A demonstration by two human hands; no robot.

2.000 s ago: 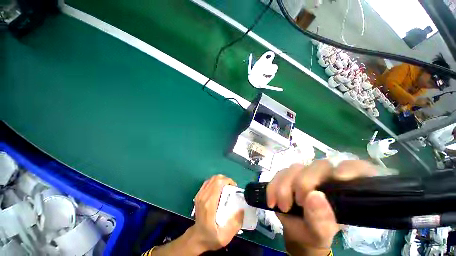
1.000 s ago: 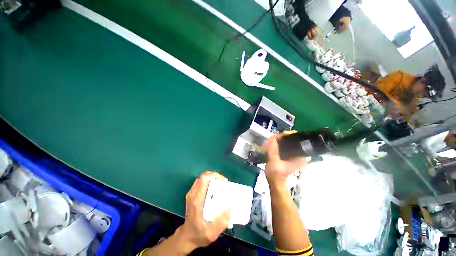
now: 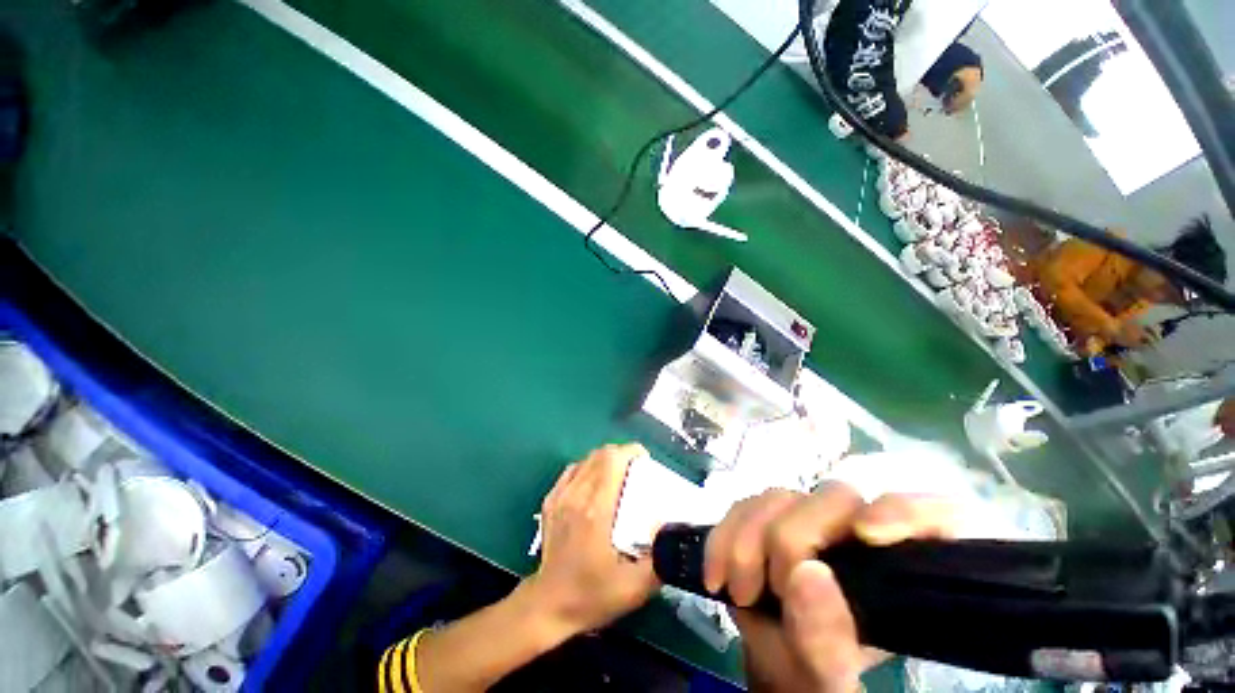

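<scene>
My left hand [image 3: 589, 542] is closed around a white square housing [image 3: 656, 498] at the near edge of the green bench. My right hand [image 3: 799, 575] grips a long black electric screwdriver [image 3: 1002, 602] lying almost level across the lower right. Its front end is at the housing and hides part of it; the tip itself is hidden. The grey-silver screw feeder [image 3: 734, 366] stands on the bench just beyond my hands, with a red switch on its side.
A blue crate [image 3: 305, 542] of white parts is at lower left. A white unit with arms [image 3: 698, 183] lies on the green conveyor, another [image 3: 1005, 422] further right. White parts and a clear bag [image 3: 1043, 515] are beyond the screwdriver. Two people work across the line. A black cable [image 3: 948, 176] curves overhead.
The screwdriver has come back from the screw feeder to the housing in my left hand. It now covers much of the bag. The view has shifted slightly.
</scene>
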